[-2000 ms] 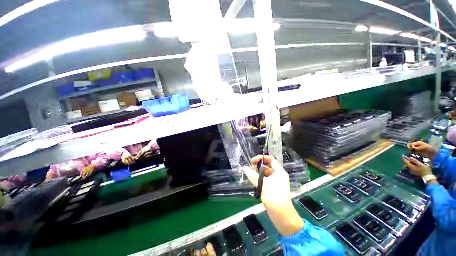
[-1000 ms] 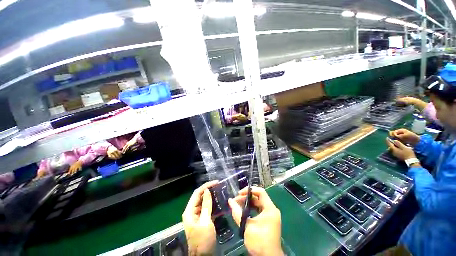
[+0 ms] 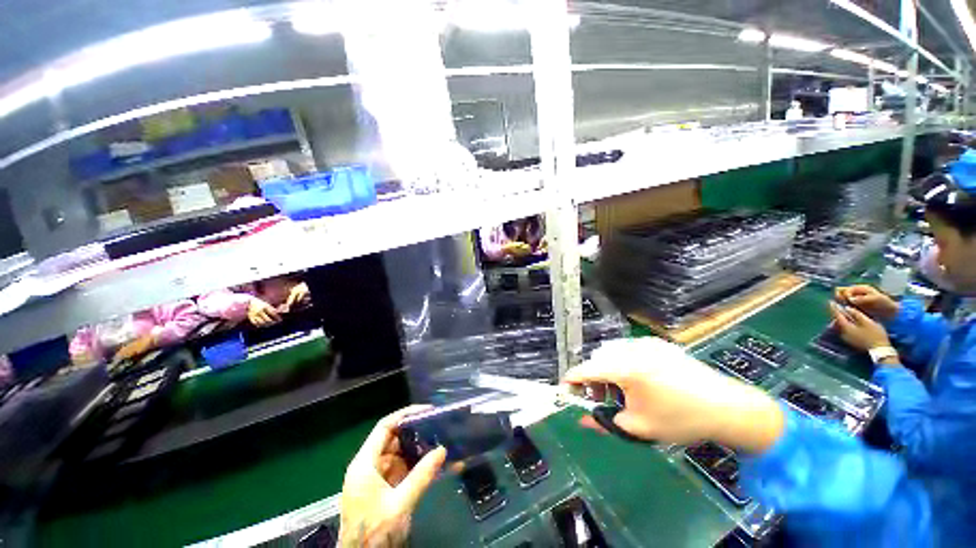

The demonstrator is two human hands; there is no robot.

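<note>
My left hand (image 3: 387,487) grips a black phone housing (image 3: 462,430) by its left end, with the thumb on its front face. The housing is held lengthwise above the bench. My right hand (image 3: 653,398) is shut on scissors with black handles (image 3: 623,424). The bright, blurred blades (image 3: 522,397) point left at the housing's upper right edge; whether they touch it I cannot tell. Below lies a clear blister tray with black housings (image 3: 528,458). Another housing (image 3: 578,524) lies nearer me. My right forearm covers part of the right-hand tray with its housings (image 3: 816,405).
A white post (image 3: 563,268) and shelf (image 3: 428,219) stand in front, with a blue bin (image 3: 321,193) on the shelf. Stacked trays (image 3: 701,262) sit on a tan board behind. A person in a blue smock (image 3: 926,364) works at the right. Pink sleeves (image 3: 161,321) show across at the left.
My right hand has moved right and up, and the scissors have turned from upright to pointing left. My left hand has moved slightly left, and the housing has turned lengthwise.
</note>
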